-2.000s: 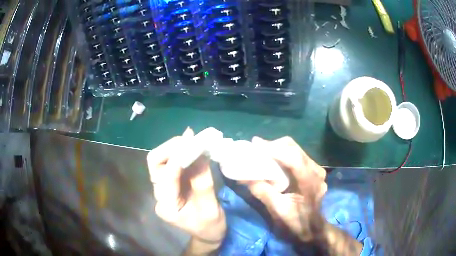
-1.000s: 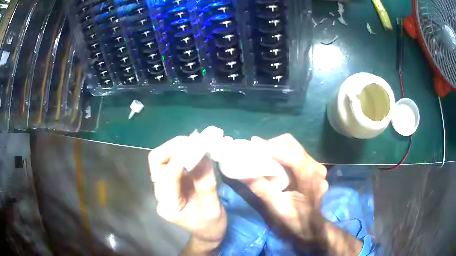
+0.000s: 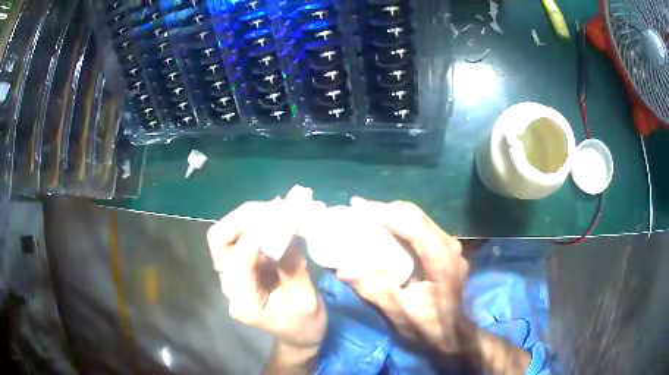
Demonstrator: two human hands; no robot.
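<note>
My right hand (image 3: 425,275) is closed around a white squeeze bottle (image 3: 352,242), held above the lap just in front of the bench edge. The bottle's neck end points left toward my left hand (image 3: 271,275). My left hand pinches a small white piece (image 3: 279,233) beside the neck. Both hands and both white things are overexposed, so the piece's exact shape and whether it touches the neck cannot be told. A small white nozzle tip (image 3: 195,162) lies alone on the green mat (image 3: 249,172).
A blister tray (image 3: 293,132) of black parts lies at the back; stacked trays (image 3: 73,132) stand left. An open cream jar (image 3: 517,157), its white lid (image 3: 591,167), a thin cable (image 3: 583,80), plastic scraps (image 3: 477,33), a yellow stick (image 3: 555,18) and a fan (image 3: 645,51) are right.
The bottle and both hands have shifted slightly left in the picture, and the bottle tilts more. The small white piece in my left hand is turned and shows a pointed lower corner.
</note>
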